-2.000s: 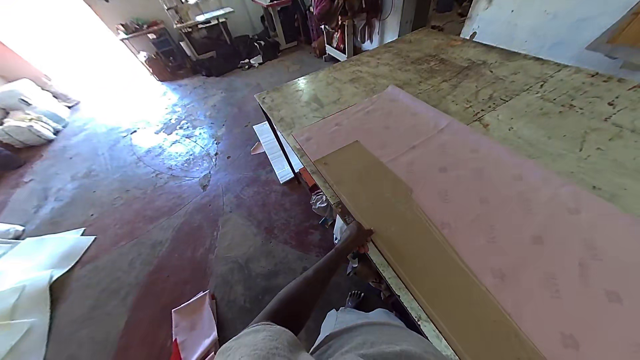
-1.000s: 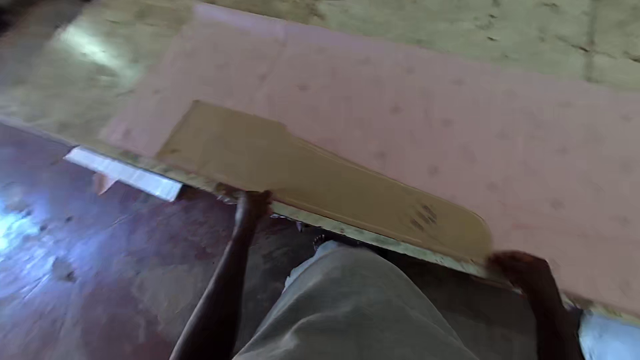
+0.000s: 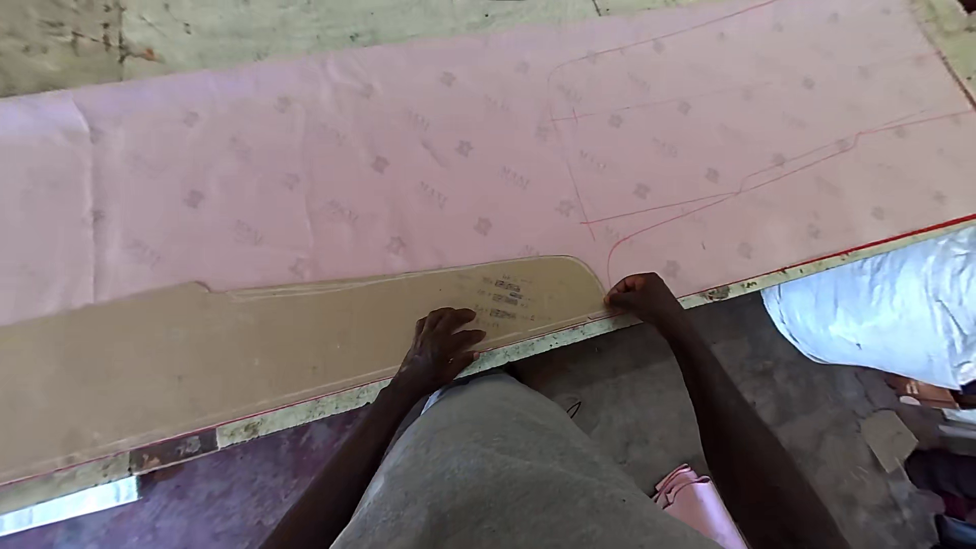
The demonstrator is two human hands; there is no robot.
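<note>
A long brown cardboard pattern piece (image 3: 305, 335) lies on pink printed fabric (image 3: 366, 168) along the near edge of the table. My left hand (image 3: 442, 347) rests on the cardboard near its rounded end, fingers spread, pressing on it. At the tip of that rounded end is my right hand (image 3: 644, 297), its thumb and fingers pinched together at the fabric's edge. Whether it holds a small marking tool cannot be told. Red drawn lines (image 3: 663, 200) show on the fabric to the right, and a red line runs along its near edge.
The worn table top (image 3: 244, 27) shows beyond the fabric. White cloth (image 3: 884, 313) hangs or lies below the table at the right. A folded pink cloth (image 3: 698, 507) is low down beside my right forearm. My own clothed body is close to the table edge.
The view has swung right along the table. My left hand has moved from the table's edge onto the cardboard's top. My right hand stays by its rounded end, where it was one second ago.
</note>
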